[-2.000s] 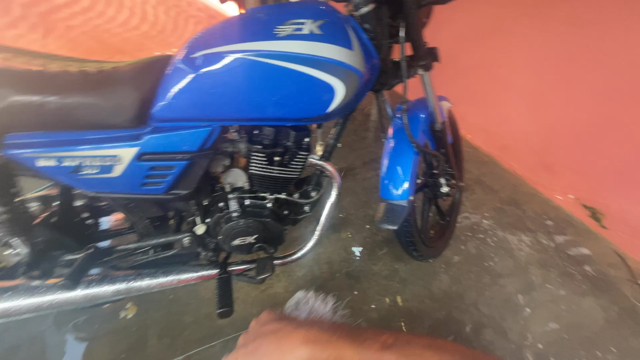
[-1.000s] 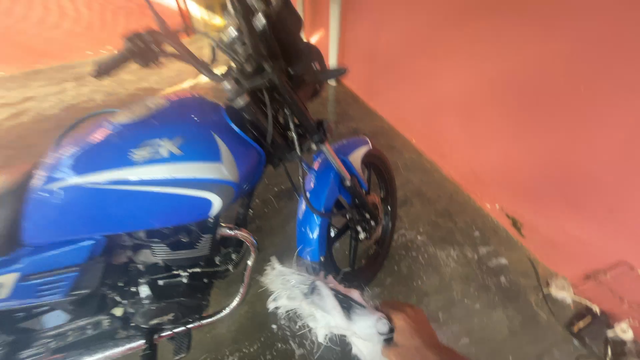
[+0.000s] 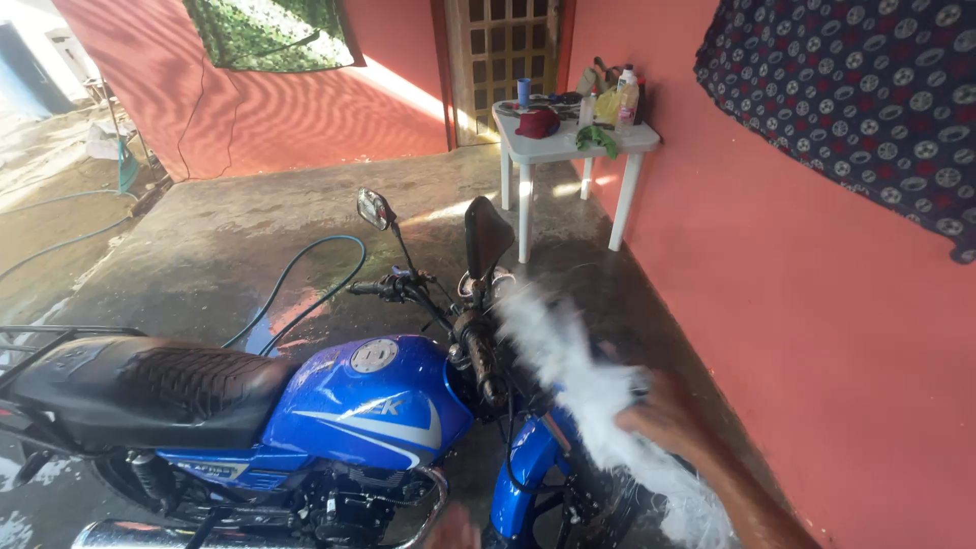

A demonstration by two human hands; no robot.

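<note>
A blue motorcycle with a black seat stands across the lower left, its fuel tank (image 3: 366,412) facing me. My right hand (image 3: 663,408) is closed around a bundle of white, fluffy fibrous strands (image 3: 583,389), blurred by motion. The strands reach up toward the headlight and the black mirror (image 3: 486,236), and hang down in front of the front wheel; contact with the motorcycle cannot be told. At the bottom edge, my left hand (image 3: 454,528) shows only in part, blurred, beside the chrome exhaust pipe (image 3: 438,496). Whether it holds anything is hidden.
A white plastic table (image 3: 526,149) with bottles, a blue cup (image 3: 523,91) and cloths stands by the pink wall (image 3: 801,343). A green hose (image 3: 293,263) loops over the wet concrete floor behind the motorcycle. Patterned dark fabric (image 3: 854,99) hangs at the upper right.
The view has swung up and back, bringing in the table and hose. My right hand has raised the white strands from beside the front fender to the handlebar area. Part of my left hand now shows.
</note>
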